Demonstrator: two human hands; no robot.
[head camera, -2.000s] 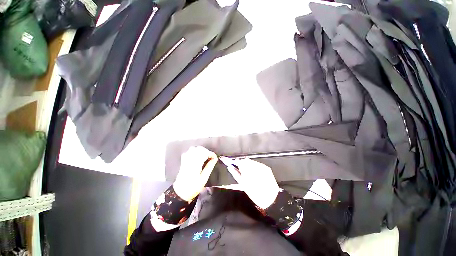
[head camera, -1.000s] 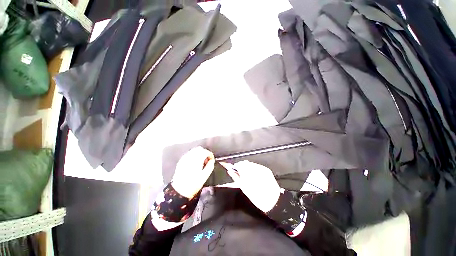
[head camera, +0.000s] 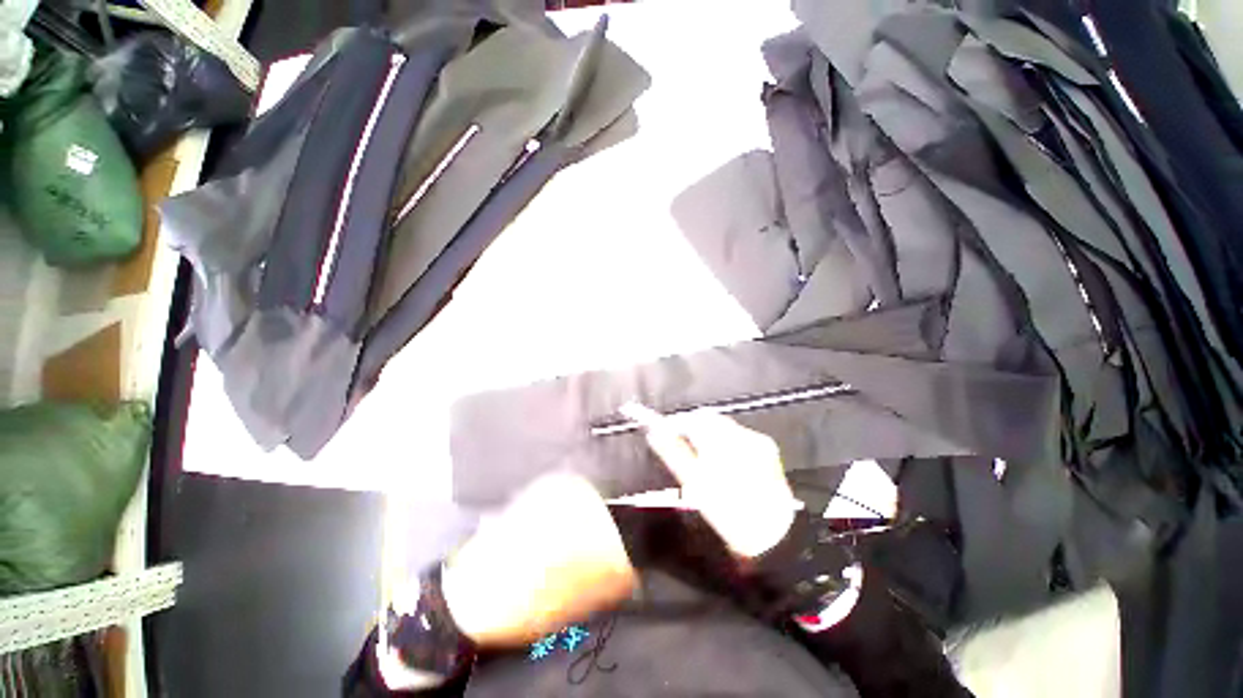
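A grey fabric panel (head camera: 518, 426) with a silver-white zipper (head camera: 784, 400) lies flat across the front of the white tabletop, its right end against the large pile. My right hand (head camera: 729, 471) is over the panel, its fingertips on or just above the zipper's left part. I cannot tell whether it holds a small tool. My left hand (head camera: 545, 559) is blurred, off the panel, in front of my apron at the table's front edge. Its fingers cannot be made out.
A stack of zippered panels (head camera: 293, 361) lies on the left of the white tabletop (head camera: 600, 259). A large pile of grey and black panels (head camera: 941, 177) covers the right. Green sacks (head camera: 68, 477) stand on shelving at far left. A white block (head camera: 1043, 648) is at lower right.
My left hand has let go of the panel's zipper end and moved down toward my body. My right hand has shifted a little, with its fingertips now higher over the zipper. The panel has barely moved.
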